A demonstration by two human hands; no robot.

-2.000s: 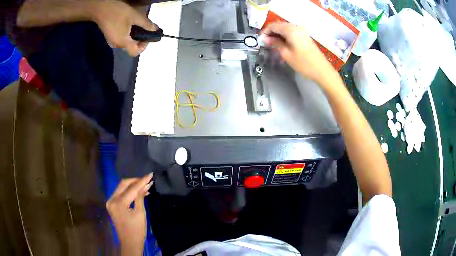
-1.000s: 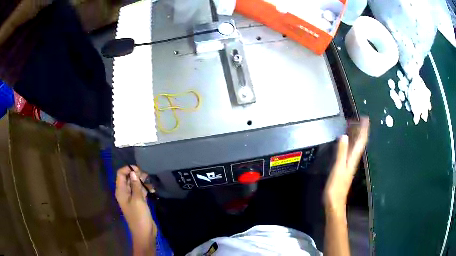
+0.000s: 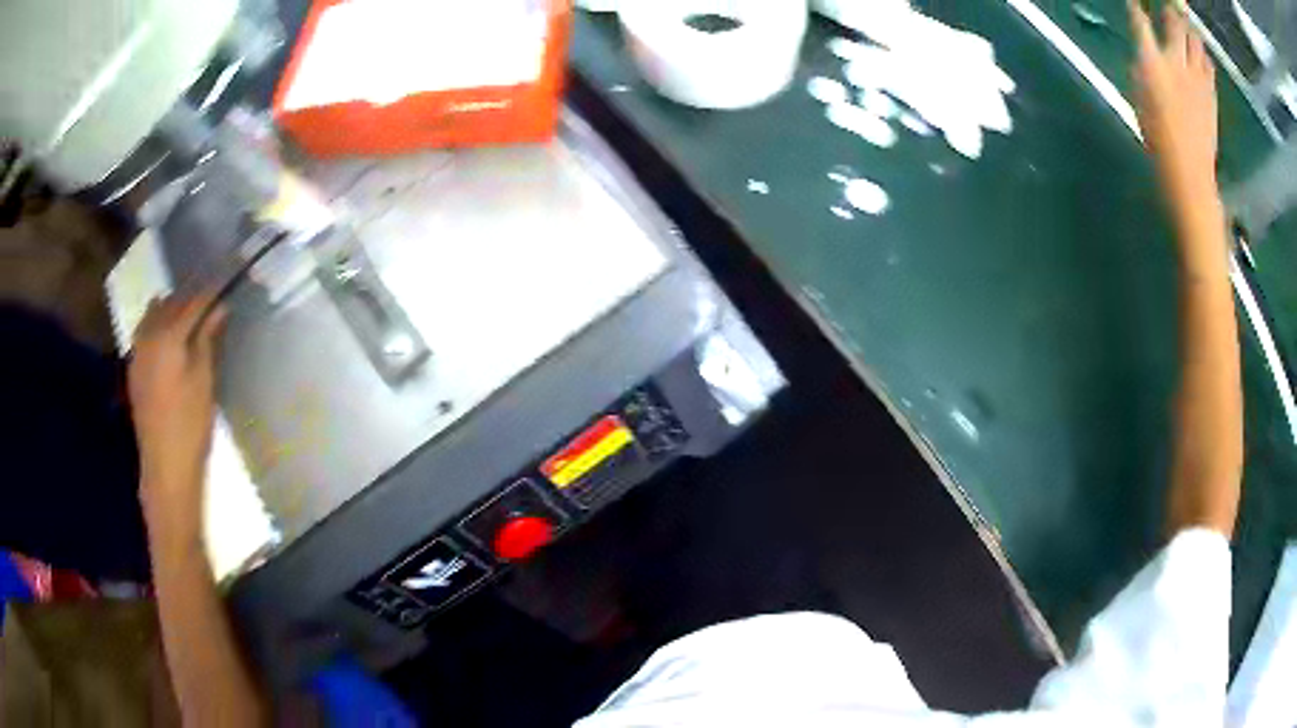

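Observation:
My left hand (image 3: 178, 349) is at the left side of the metal plate (image 3: 491, 249), fingers curled around a thin dark rod (image 3: 245, 273). The rod runs from my fingers to the fixture (image 3: 292, 263); its handle is hidden by my hand. The silvery press head (image 3: 285, 199) is above the fixture, and the rod's far end is hidden there. My right hand (image 3: 1178, 71) is far out at the upper right over the green bench, fingers extended and apart. Nothing shows in it; its fingertips are near the picture's top edge.
An orange-red box (image 3: 555, 78) sits at the back of the plate. The slotted bar (image 3: 373, 306) lies before the fixture. A white roll (image 3: 718, 64) and loose white discs (image 3: 865, 195) are on the green bench (image 3: 910, 313). The red button (image 3: 522, 536) is on the front panel.
The view has swung right. My left hand has moved up from below the panel to the rod. My right hand has moved from beside the machine to the far bench side.

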